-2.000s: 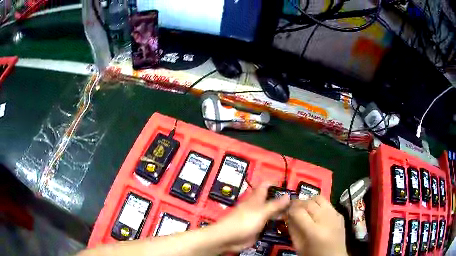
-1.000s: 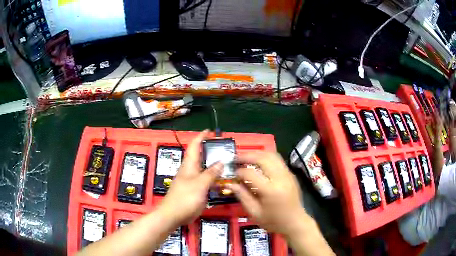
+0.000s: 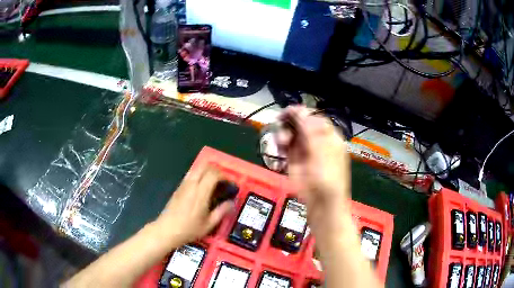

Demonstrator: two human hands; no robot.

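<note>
My left hand (image 3: 194,205) is at the upper left pocket of the red tray (image 3: 256,179), with its thumb and fingers around a black electronic unit (image 3: 225,192), mostly covered. My right hand (image 3: 317,149) is raised over the tray's back edge and blurred; a dark patch shows at its fingertips, too blurred to name. Behind it, a white scanner (image 3: 272,151) is partly hidden. Labelled units lie face up in the tray, one (image 3: 252,221) just right of my left hand and another (image 3: 291,225) beside my right forearm.
A second red tray of units (image 3: 441,236) stands at the right, with a scanner (image 3: 416,253) beside it. Behind are a phone (image 3: 194,59), a bottle (image 3: 164,39), a monitor (image 3: 242,25) and tangled cables. Clear tape (image 3: 93,180) lies on the bench at left.
The view has swung left. My hands, together at a unit before, are now apart: my left hand is at the upper left pocket, my right hand is up by the scanner.
</note>
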